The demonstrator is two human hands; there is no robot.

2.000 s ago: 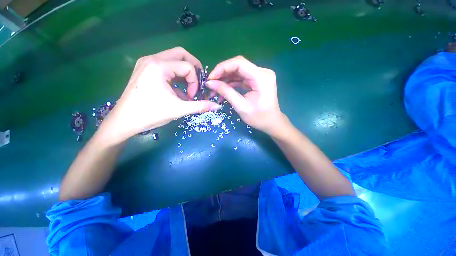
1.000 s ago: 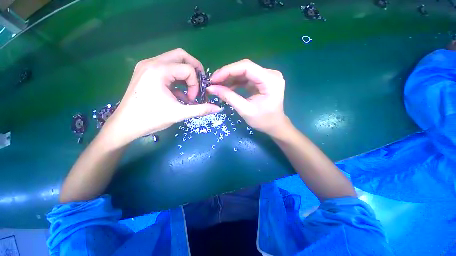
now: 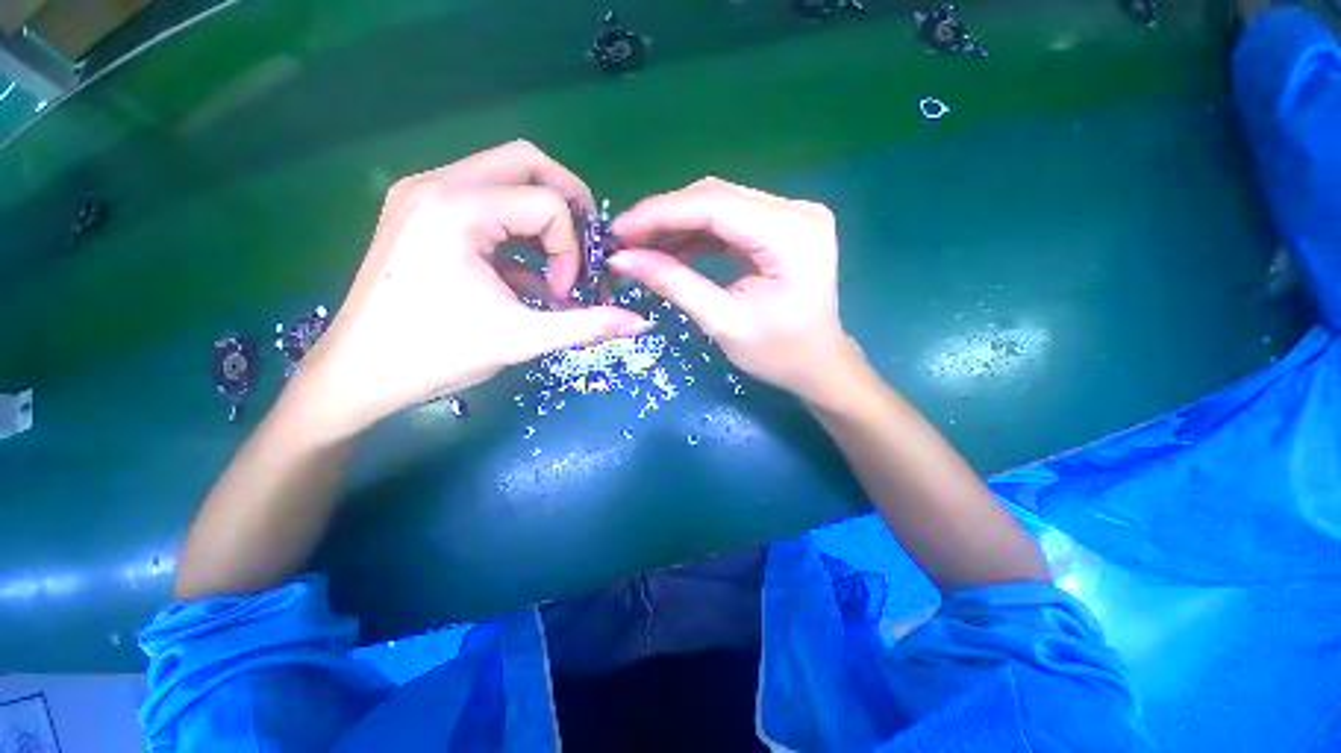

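Note:
My left hand [image 3: 463,272] grips a round black assembly [image 3: 594,250] edge-on between its fingers, above the green surface. My right hand [image 3: 743,272] has its thumb and index fingertips closed at the right face of the assembly; whether a clip is between them is too small to tell. A loose pile of tiny white clips [image 3: 606,362] lies just below the hands, partly hidden by my left thumb. Another black assembly [image 3: 234,366] lies flat at the left, and one beside it [image 3: 302,336] is partly covered by my left hand.
Black assemblies [image 3: 618,49] lie along the far side of the green surface [image 3: 941,456], with a pale open ring [image 3: 934,108] near them. A cardboard box [image 3: 71,27] is at the far left. Another person's blue sleeve [image 3: 1294,133] reaches in at the right.
The far assemblies and the pale ring have shifted to the right. The other person's sleeve has moved up and outward at the right. My hands hold nearly the same pose; my right hand moved slightly right.

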